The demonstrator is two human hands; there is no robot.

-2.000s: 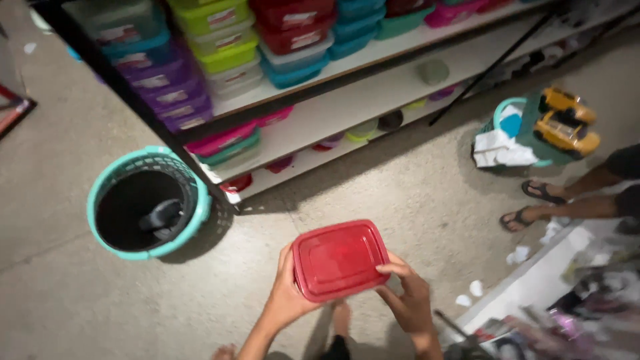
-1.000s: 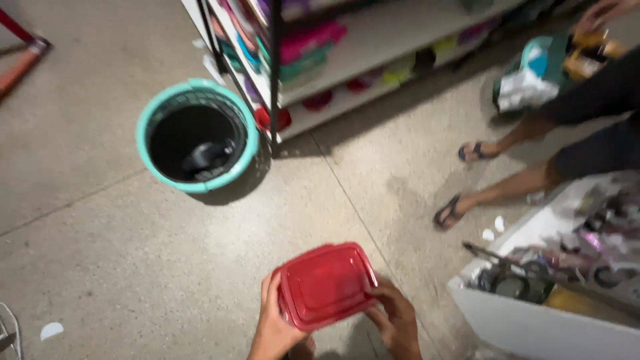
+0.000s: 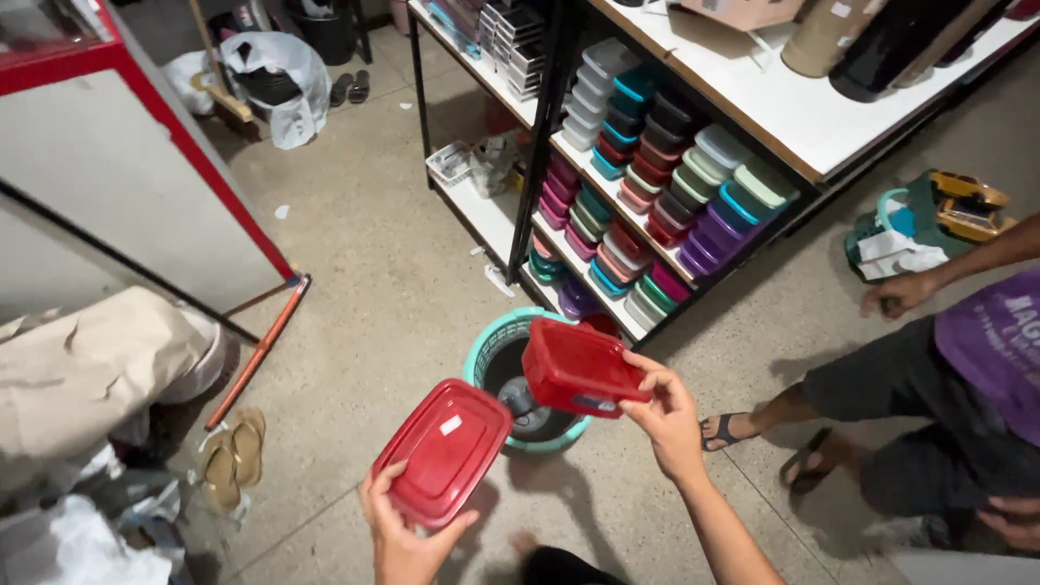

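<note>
My left hand [image 3: 410,520] grips a red plastic container lid [image 3: 445,451] by its lower edge, its flat face up with a small white sticker on it. In my right hand [image 3: 666,406] is a red plastic food container [image 3: 581,366], tilted, held by its right end, with a label on its side. A gap separates the two red pieces. Below and behind them on the floor stands a turquoise plastic basket [image 3: 479,341] with a dark inside and a grey object in it, partly hidden by the container.
Shelves [image 3: 658,252] of stacked colourful containers stand just beyond the basket. A person [image 3: 910,406] in sandals is at the right, near a green basket [image 3: 861,244]. At left lie a floor squeegee [image 3: 260,353], tan flip-flops [image 3: 233,459] and brown paper [image 3: 97,366].
The red lid and container, together in both hands before, are now apart, one in each hand. The view has swung a lot, bringing in the shelf's side and the red-framed cabinet.
</note>
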